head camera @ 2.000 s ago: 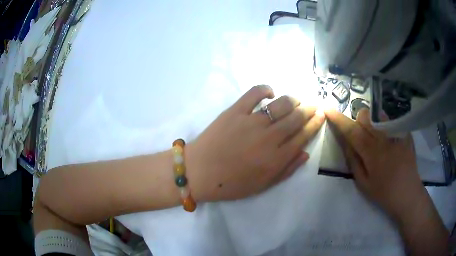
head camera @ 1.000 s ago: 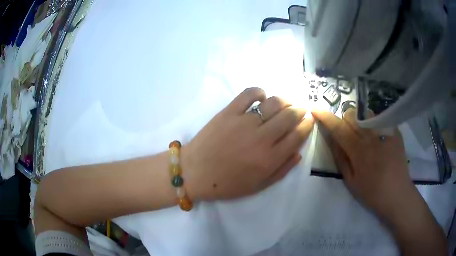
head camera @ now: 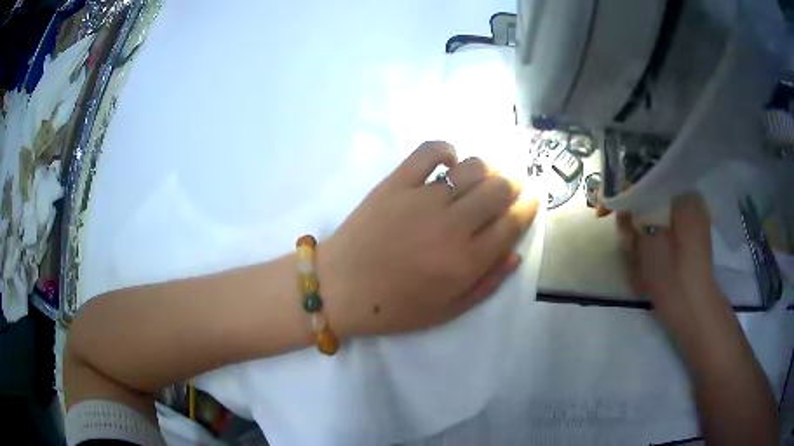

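Note:
A large white fabric piece (head camera: pixel 261 165) lies over the table and hangs down at the front edge. My left hand (head camera: pixel 427 239), with a ring and a bead bracelet, lies flat on it, fingertips in the bright light beside the presser foot area (head camera: pixel 557 165). My right hand (head camera: pixel 666 248) is right of the needle area, over the machine bed, slightly blurred, with bent fingers partly behind a pale curved guard of the sewing machine (head camera: pixel 601 70). Whether it holds anything cannot be told. The bed plate (head camera: pixel 588 253) is exposed between my hands.
Thread snips (head camera: pixel 760 253) lie at the bed's right end. White and tan scraps (head camera: pixel 39 165) hang in a pile at the far left, beyond the table's edge. A printed ruler scale (head camera: pixel 583 412) runs near the front edge. A yellow frame part (head camera: pixel 192 402) shows below left.
My right hand has left the fabric beside my left fingertips and moved right, uncovering the bed plate. My left hand stays on the fabric. The view has shifted slightly.

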